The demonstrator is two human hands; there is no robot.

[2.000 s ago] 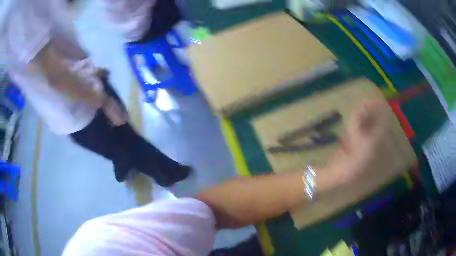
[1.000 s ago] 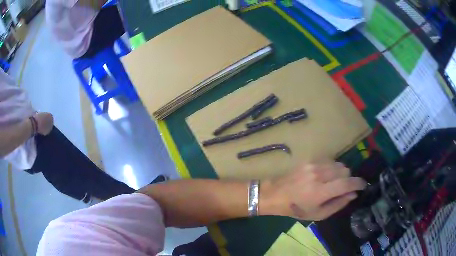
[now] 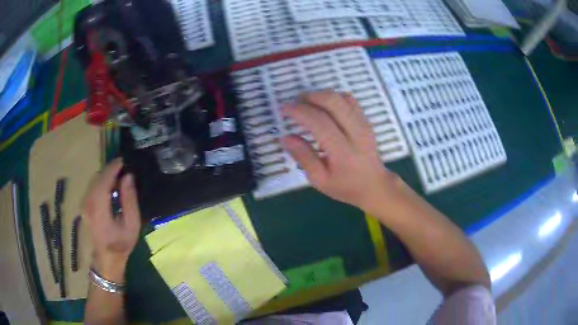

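Note:
My left hand [image 3: 113,212] is left of the press base plate [image 3: 184,190], with a small dark piece [image 3: 116,202] between thumb and fingers. My right hand [image 3: 342,149] is over the white slotted component tray [image 3: 269,174], fingers bent and spread; whether its fingertips touch a component cannot be told. The tray holds rows of small thin components. The hand press [image 3: 158,108] has a red handle [image 3: 97,89] and a round silvery nest [image 3: 177,155]. Dark ridged sticks [image 3: 58,238] lie on the cardboard sheet [image 3: 39,159] at the left.
Another slotted tray [image 3: 443,120] lies to the right, with more trays [image 3: 291,32] behind. Yellow sheets [image 3: 218,263] lie in front of the press. A cardboard-covered stack [image 3: 12,254] is at the far left edge. Grey floor [image 3: 539,254] shows at lower right.
The view has swung right, bringing the trays and my right hand into sight. My left hand is now beside the press base with a dark piece in its fingers.

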